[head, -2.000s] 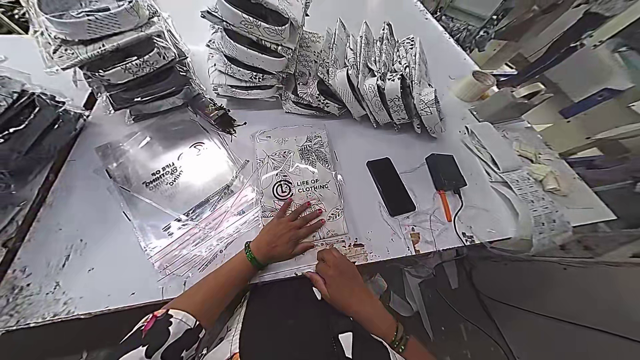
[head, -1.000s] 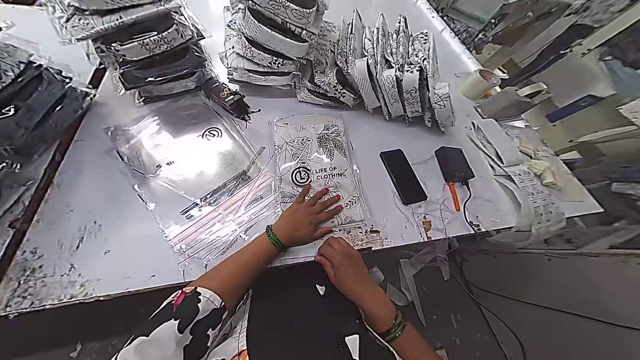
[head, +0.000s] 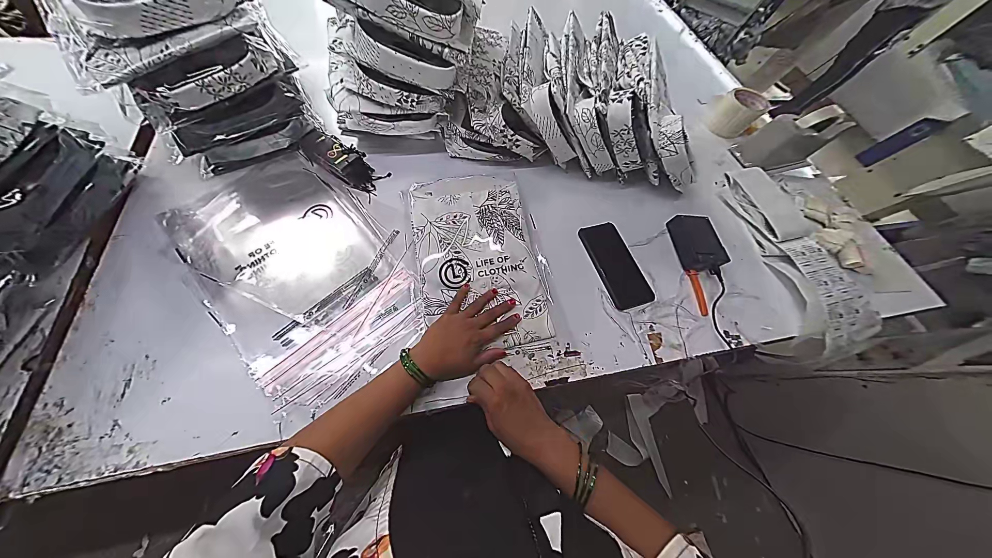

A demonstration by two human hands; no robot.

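A folded white garment with black leaf print in a clear plastic bag lies flat on the white table. My left hand rests on its lower part, palm down with fingers spread. At the bag's bottom edge, near the table's front edge, my right hand has its fingers closed on the flap of the bag. Left of it lies a pile of empty clear printed bags with pinkish seal strips.
Stacks of bagged folded garments and unbagged patterned garments stand at the back, with a leaning row. Black tags lie beside them. To the right are a smartphone, a black box with a cable, tape rolls and label strips.
Both hands stay at the lower part of the bagged garment, and nothing on the table has plainly moved. The view has shifted slightly.
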